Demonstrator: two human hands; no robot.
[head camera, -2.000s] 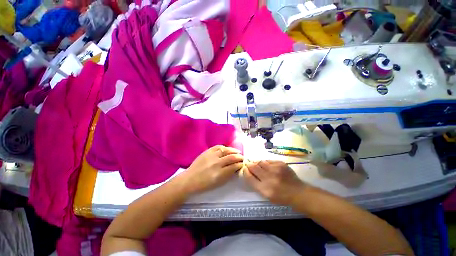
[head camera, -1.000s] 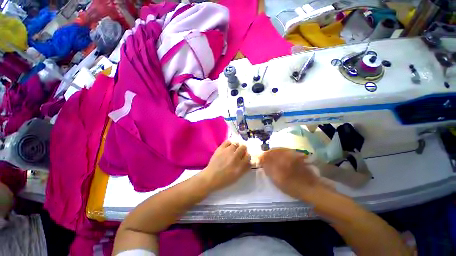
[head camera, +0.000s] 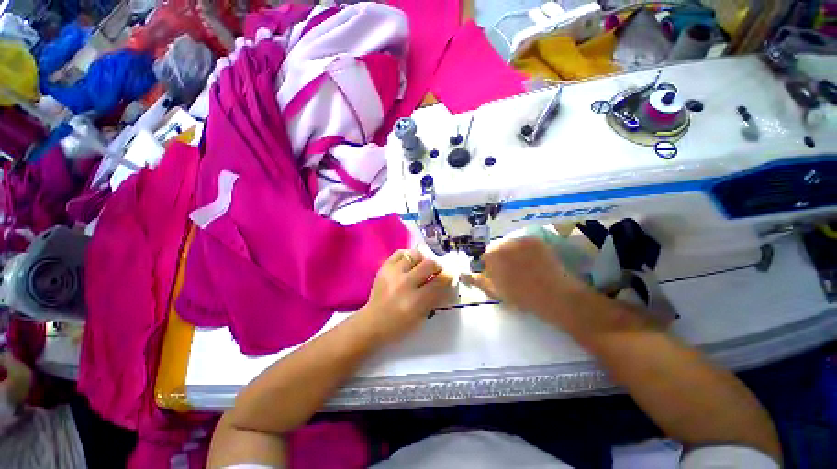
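Note:
A white sewing machine (head camera: 587, 174) with a blue stripe stands on the white table. Its presser foot (head camera: 475, 245) is at the left end of the head. My left hand (head camera: 408, 291) is just left of the foot, fingers bent and fingertips down at a small pale piece too bright to make out. A magenta knit piece (head camera: 303, 261) lies left of and behind it, its end reaching the needle area. My right hand (head camera: 521, 273) is right beside the foot, slightly blurred, fingertips low near the needle; what it holds is hidden.
Pink-and-white garment parts (head camera: 340, 101) are bunched behind the magenta piece. A redder pink stack (head camera: 138, 275) drapes over the left table edge by a yellow-orange strip (head camera: 172, 362). Black strips (head camera: 633, 245) lie under the machine arm. A spool (head camera: 664, 101) sits on the head.
My right hand has moved up beside the presser foot, over where the thin yellow-green tool showed. My left hand has stayed close to the needle. The whole view has shifted slightly.

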